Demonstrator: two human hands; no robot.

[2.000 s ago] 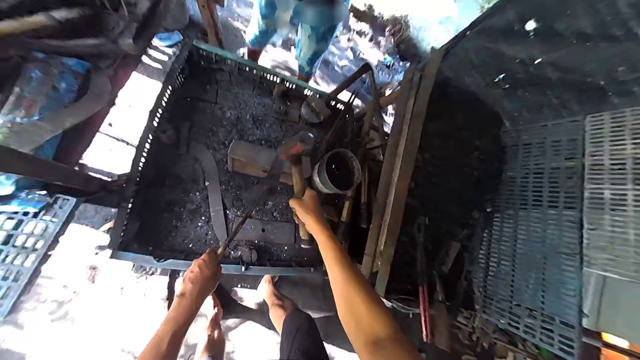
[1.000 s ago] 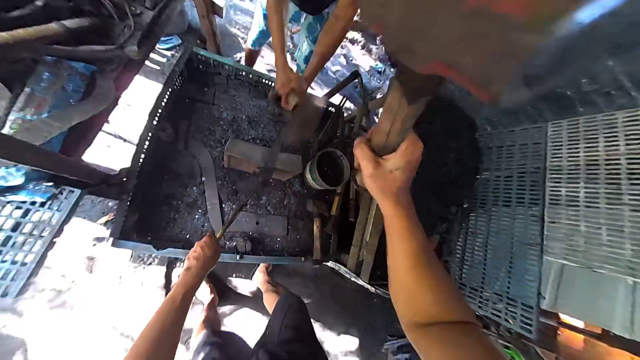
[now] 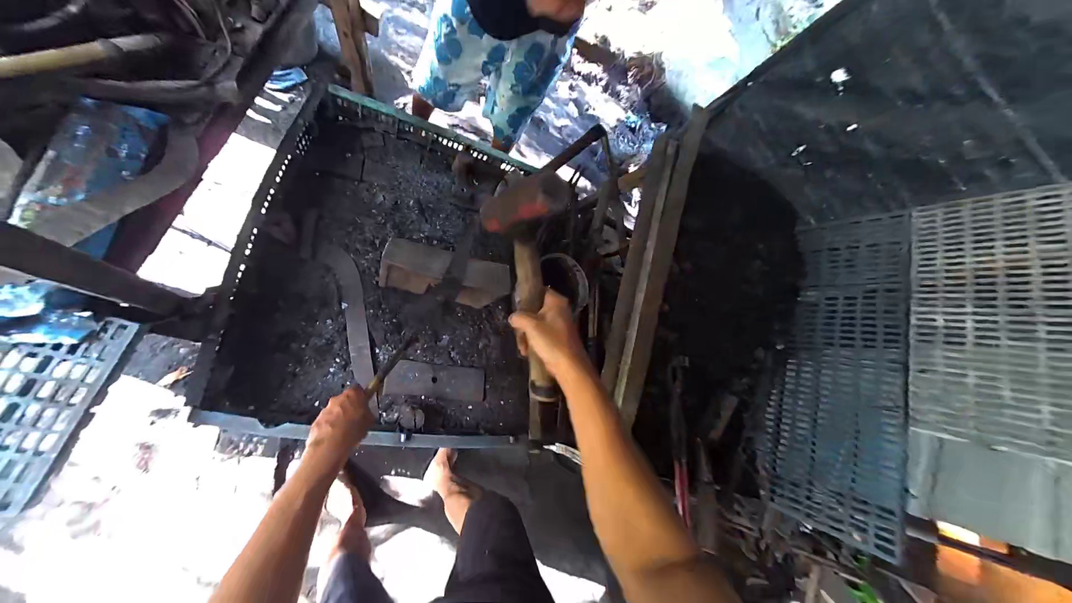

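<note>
My right hand [image 3: 546,329] grips the wooden handle of a sledgehammer [image 3: 528,203], whose head, marked with red, is over the right part of a soot-dark tray [image 3: 352,431]. My left hand [image 3: 341,425] is closed around a thin rod [image 3: 391,365] at the tray's near edge. The rod points up and right toward a dark blade-like piece [image 3: 456,260], which lies across a rectangular metal block [image 3: 414,265]; whether the two join is unclear. Nearer me lies a flat plate with a hole [image 3: 435,380]. A long curved strip [image 3: 355,318] rests left of the block.
A round container [image 3: 578,276] sits right of the hammer handle, beside several tools and a wooden beam [image 3: 649,268]. A person in patterned trousers [image 3: 494,63] stands beyond the tray. Plastic grates [image 3: 846,377] are at the right. My bare feet are just below the tray's near edge.
The sledgehammer, raised large near the camera a second ago, is now lower, over the tray. The other person's hands, then reaching over the tray, have drawn back. My left hand still holds the rod.
</note>
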